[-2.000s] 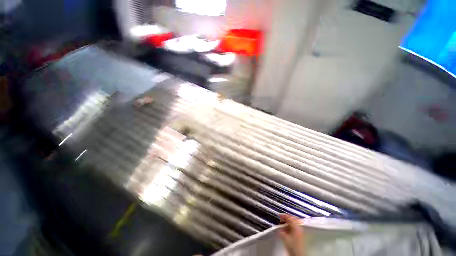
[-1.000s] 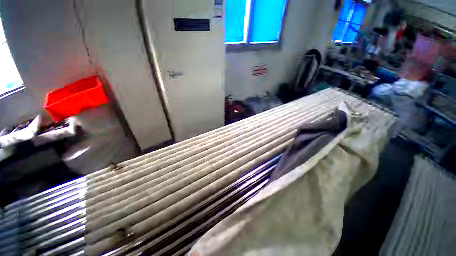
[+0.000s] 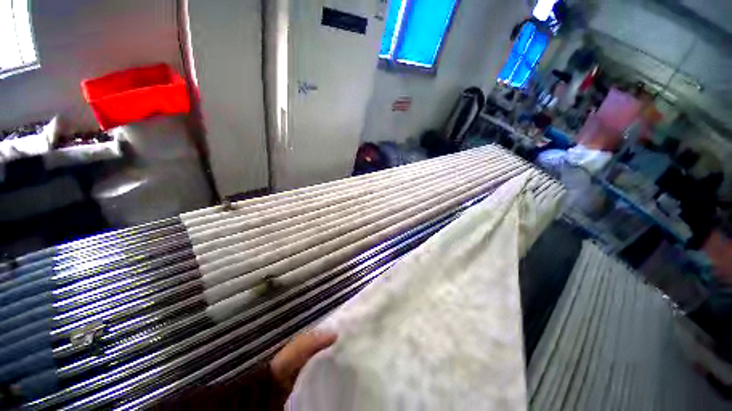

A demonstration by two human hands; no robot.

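The off-white patterned curtain panel (image 3: 425, 309) has a loose part that slopes from the rack's far end down to the bottom centre. My left hand (image 3: 303, 353) grips its near left edge at the bottom centre. Its formed folds (image 3: 345, 217) lie in long parallel ridges on the rack behind. Shiny setting tubes (image 3: 321, 289) show bare between the folds and the loose cloth, and further left. Spring clips sit on the folds' near end, one in front (image 3: 267, 284) and one at the back (image 3: 229, 204). My right hand is not in view.
Light blue folded cloth (image 3: 28, 321) lies at the rack's left end. Another rack with pale folded cloth (image 3: 602, 329) stands at the right, across a dark aisle. A red crate (image 3: 136, 96) stands by the wall. Cluttered work tables are at the far right.
My left hand has come into view with the panel's edge. The loose cloth is drawn straighter, and its dark lining no longer shows. The view has shifted, showing more bare tubes at left.
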